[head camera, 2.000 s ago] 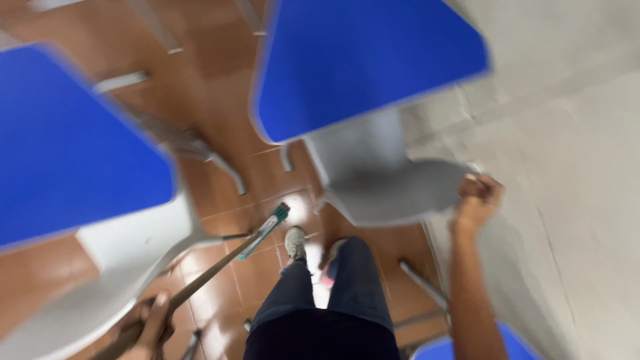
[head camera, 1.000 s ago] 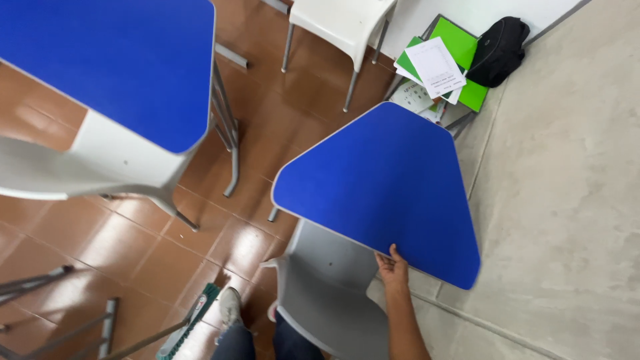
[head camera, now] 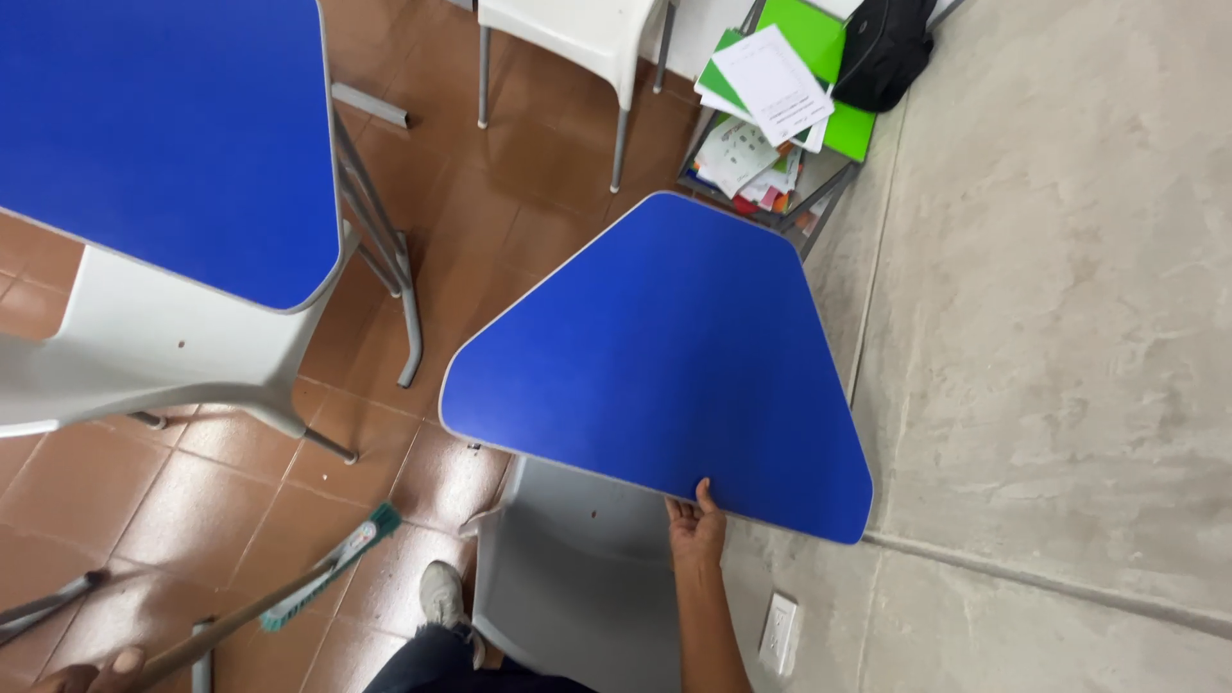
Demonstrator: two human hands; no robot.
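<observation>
My right hand [head camera: 698, 525] grips the near edge of a blue trapezoid desk top [head camera: 664, 366], thumb on top and fingers beneath. At the lower left corner, my left hand [head camera: 101, 674] is closed around the wooden handle of a broom [head camera: 236, 621]. The broom's green head [head camera: 332, 568] is low over the tiled floor or on it; which one cannot be told. Partly under the desk's near edge stands a grey plastic chair [head camera: 577, 577], beside my legs.
Another blue desk [head camera: 164, 144] with a white chair [head camera: 183, 337] stands left. A white chair [head camera: 568, 24] is at the top. Papers [head camera: 770, 85] and a black bag [head camera: 884, 48] lie on a rack beyond the desk. A concrete wall [head camera: 1059, 289] runs along the right.
My right hand was at the grey chair's back two seconds ago; one second ago it was on the desk's edge, as now. The view has shifted. My left hand still holds the broom.
</observation>
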